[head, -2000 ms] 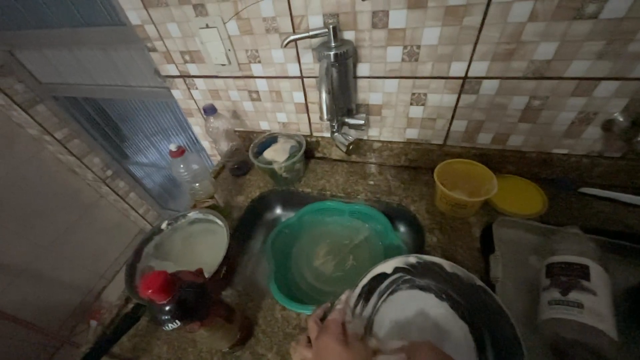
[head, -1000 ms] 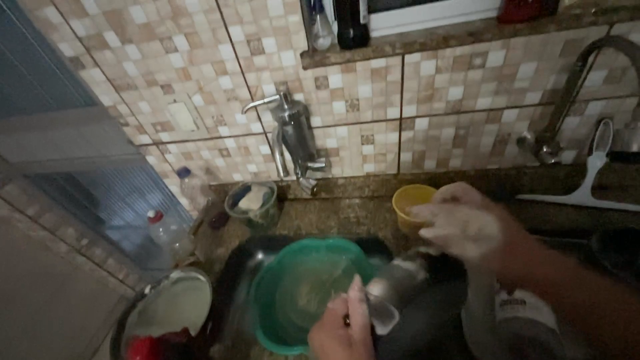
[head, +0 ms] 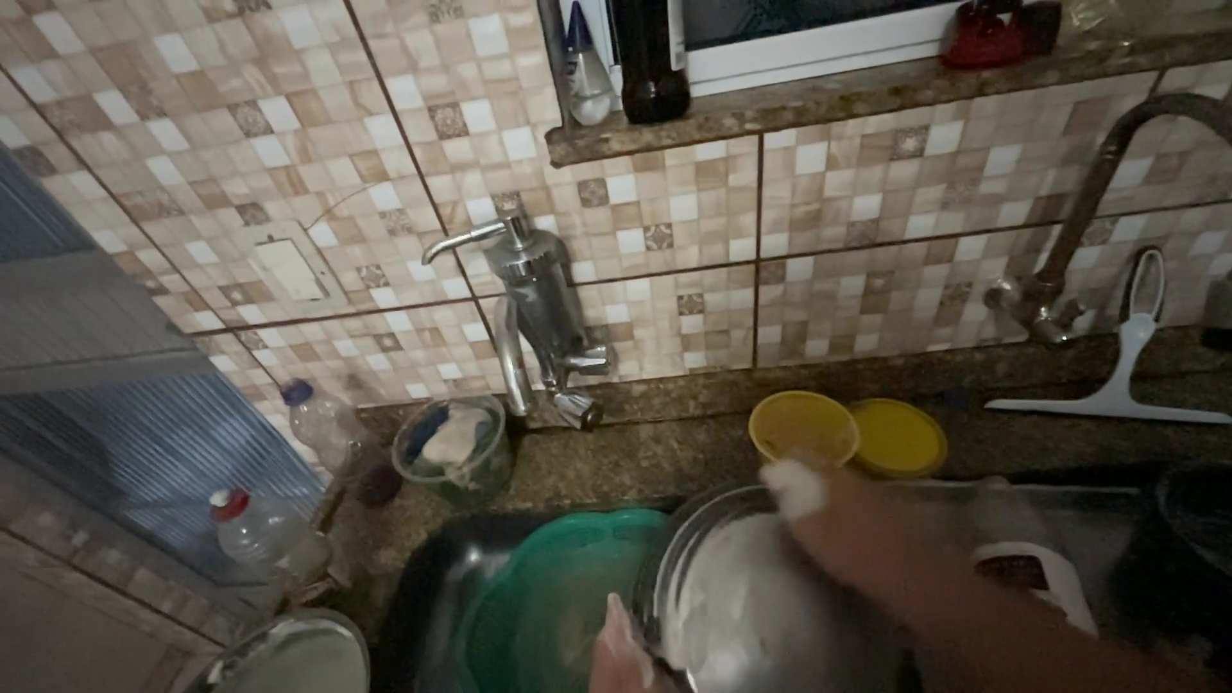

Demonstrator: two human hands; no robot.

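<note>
A round metal pan or bowl, its surface smeared with white foam, is tilted over the right part of a green plastic basin in the dark sink. My left hand grips its lower left edge, with foam on the fingers. My right hand is blurred, above the pan's upper right side and just below a yellow plastic tub. Something white, foam or a small pad, covers its fingertips; which one cannot be told. The tub's yellow lid lies beside it.
A clear container with a whitish lump and two plastic bottles stand left of the basin, near another round vessel. A chrome wall tap hangs above. At right are a squeegee, a curved tap and a white-labelled bottle.
My right hand has come down from over the yellow tub toward the pan. The pan's foamy face is now turned more to the camera. The view has shifted right since the earliest frame.
</note>
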